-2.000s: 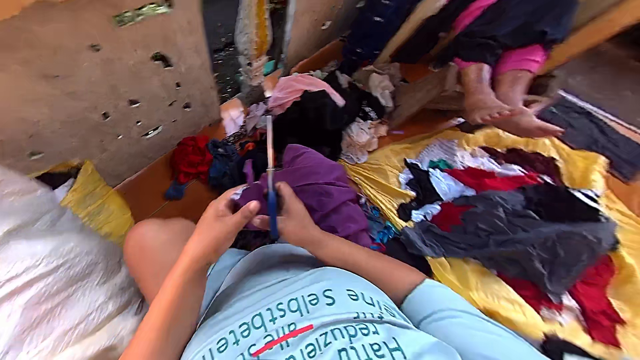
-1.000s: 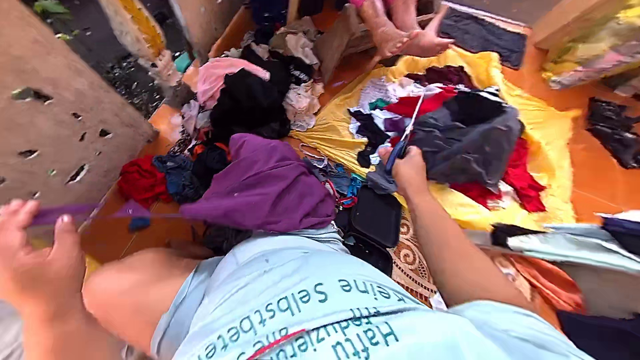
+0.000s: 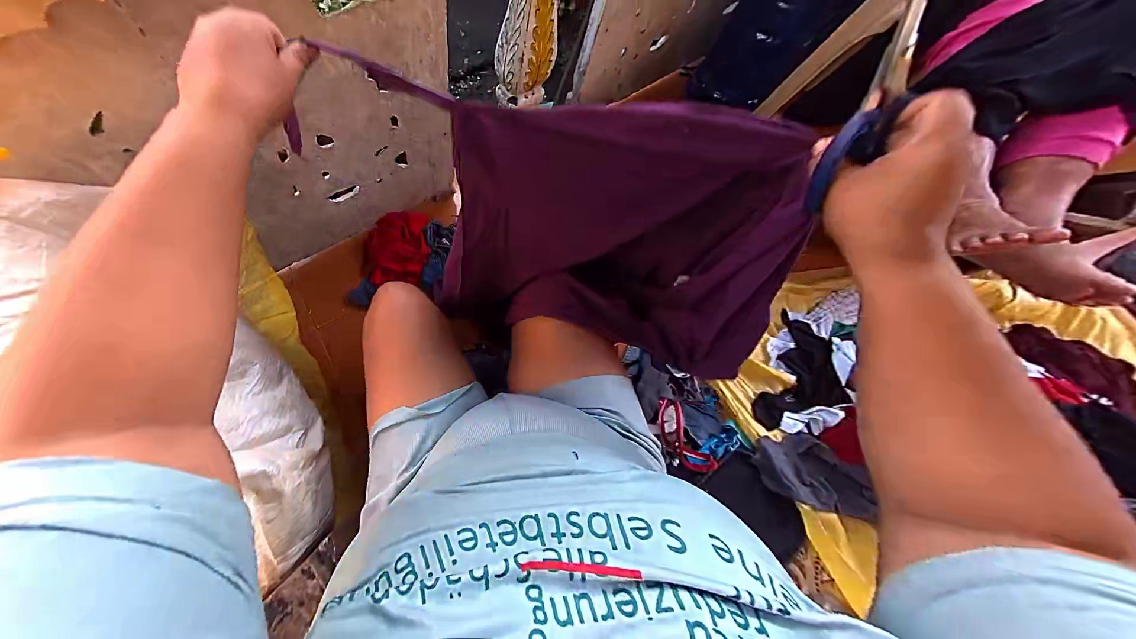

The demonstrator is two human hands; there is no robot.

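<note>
A dark purple cloth garment (image 3: 621,204) is stretched in the air between my two hands, above my knees. My left hand (image 3: 238,71), at the upper left, is closed on a narrow purple strip that runs to the cloth's upper left corner. At the upper right, my right hand (image 3: 901,177) grips the cloth's other corner. That same hand also holds scissors (image 3: 843,164) with blue handles, their metal blades pointing up. The fingers partly hide the handles.
A yellow sheet (image 3: 839,555) with mixed clothes lies at the right, near another person's bare feet (image 3: 1038,240). Red cloth (image 3: 397,251) lies by a perforated board (image 3: 364,115). A white sack (image 3: 271,444) stands at the left. Small tangled items lie beside my leg.
The purple cloth, lying in my lap one second ago, is now raised and spread. My right hand, with the scissors, has come from over the clothes pile to the cloth's corner.
</note>
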